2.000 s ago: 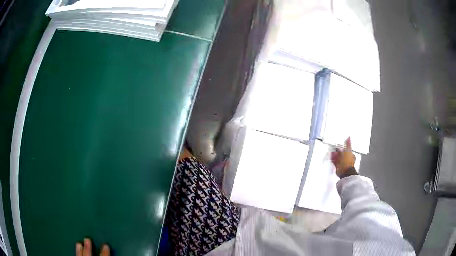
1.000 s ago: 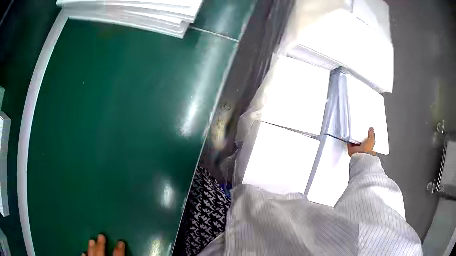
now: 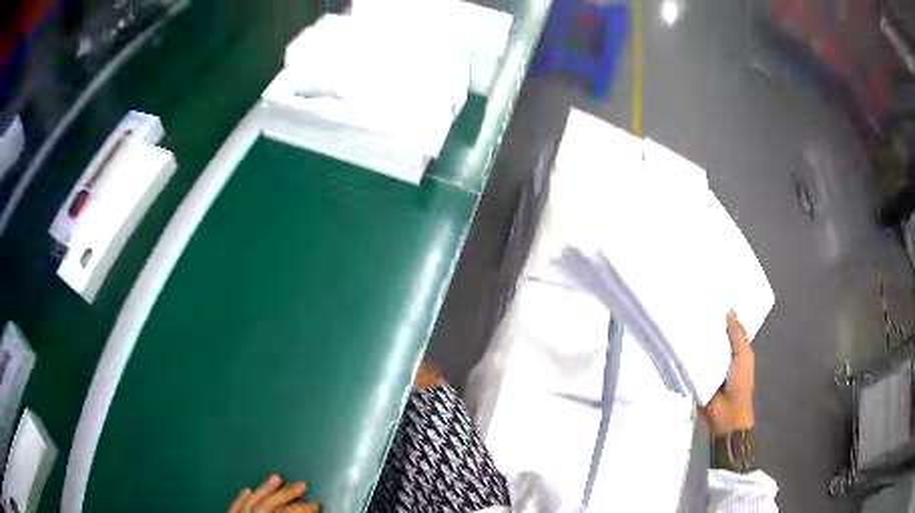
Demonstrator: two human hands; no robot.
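My right hand (image 3: 734,386) grips the near right end of a stack of die-cut blanks (image 3: 667,271), flat white sheets with slightly fanned edges. The stack lies at a slant over more white stacks (image 3: 547,371) at the right of the bench. My left hand (image 3: 273,496) rests on the green bench at the bottom edge, partly cut off, fingers a little apart and holding nothing visible. White insert pieces (image 3: 371,100) lie piled at the far end of the bench.
The pale edge rail (image 3: 150,266) curves along the bench's left side. Beyond it on the conveyor are a printed box (image 3: 105,180), a plain-faced box (image 3: 118,225) and more boxes at lower left. A blue object (image 3: 592,45) stands on the grey floor. A metal rack (image 3: 888,421) is at far right.
My right hand has taken hold of a stack of blanks and shifted it, now lying at an angle. The view has tilted up, showing more floor and conveyor boxes. My left hand stays on the bench.
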